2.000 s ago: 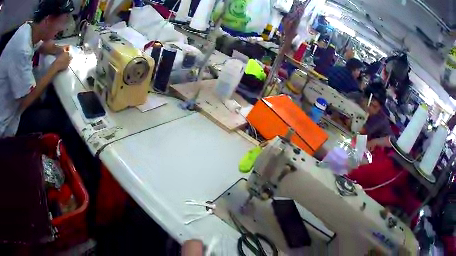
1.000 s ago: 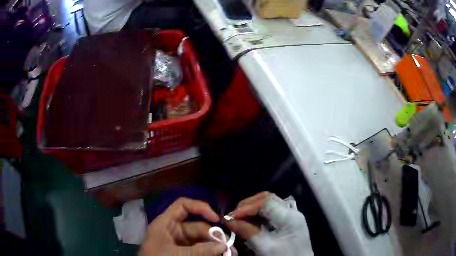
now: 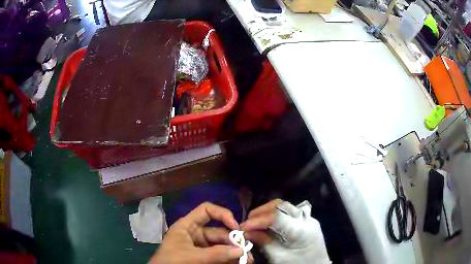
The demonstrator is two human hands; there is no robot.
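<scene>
A white cord point(image 3: 240, 242) with a small rounded loop and a tail is held between both hands at the bottom centre. My left hand point(image 3: 204, 238) is bare; its thumb and fingers pinch the cord. My right hand point(image 3: 289, 229) wears a white glove with bare fingertips. Its fingertips meet the left ones just above the loop; what they pinch there is too small to tell fully. Thin white strands point(image 3: 371, 152) lie on the white table point(image 3: 330, 98) near the needle plate.
Black-handled scissors point(image 3: 401, 214) and a dark phone-like slab point(image 3: 434, 201) lie by the sewing machine point(image 3: 448, 136) at right. A red basket point(image 3: 230, 98) with a dark red-brown board point(image 3: 121, 85) stands at left. A white scrap point(image 3: 148, 220) lies on the green floor.
The view has swung from the table down to the lap, bringing both hands into the picture. Since one second ago, the fingers have closed in around the cord and its loop looks smaller.
</scene>
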